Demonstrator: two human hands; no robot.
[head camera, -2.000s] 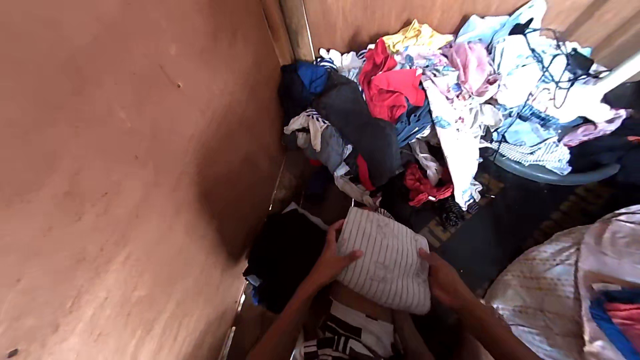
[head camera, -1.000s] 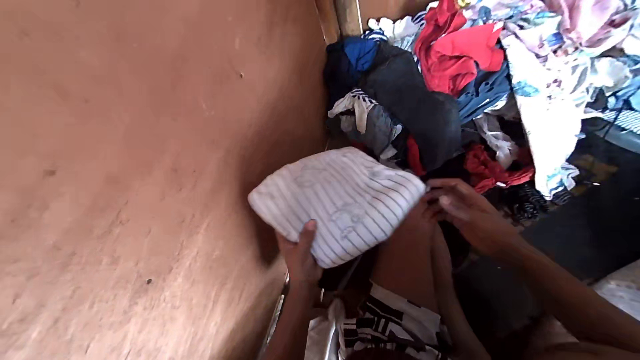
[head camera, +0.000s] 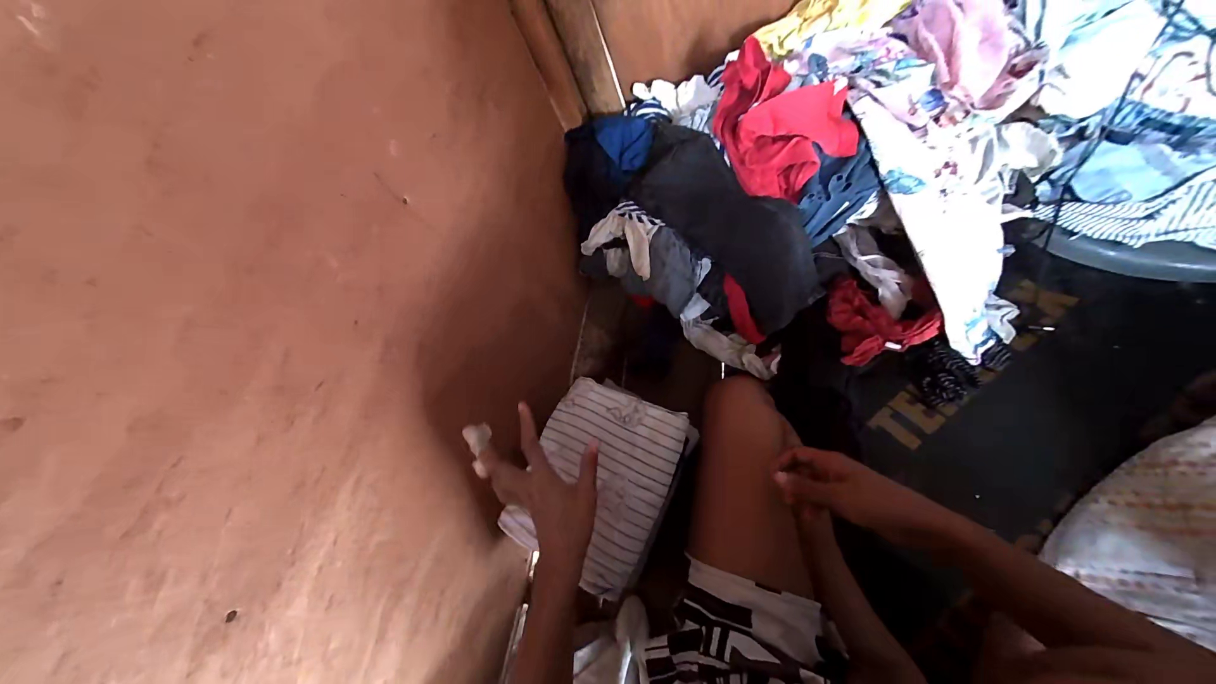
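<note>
A folded white cloth with dark stripes (head camera: 622, 475) lies by the wall, to the left of my bent knee, on top of other folded cloth. My left hand (head camera: 546, 484) is over its left side with the fingers spread; whether the palm touches the cloth I cannot tell. Near my knee is my right hand (head camera: 817, 480), its fingers loosely curled and no cloth visible in them. Beyond the knees lies a heap of loose clothes, with a red garment (head camera: 784, 123), a dark grey garment (head camera: 727, 218) and a crumpled dark red cloth (head camera: 874, 323).
A brown wall (head camera: 285, 285) rises close on the left. At the upper right a grey basin (head camera: 1130, 258) holds more clothes. A dark mat with lettering (head camera: 978, 380) covers the floor on the right, beside a pale patterned cloth bundle (head camera: 1140, 532).
The striped cloth, held up in both hands earlier, now lies low by the wall. My left hand has let go and spread its fingers; my right hand is off the cloth.
</note>
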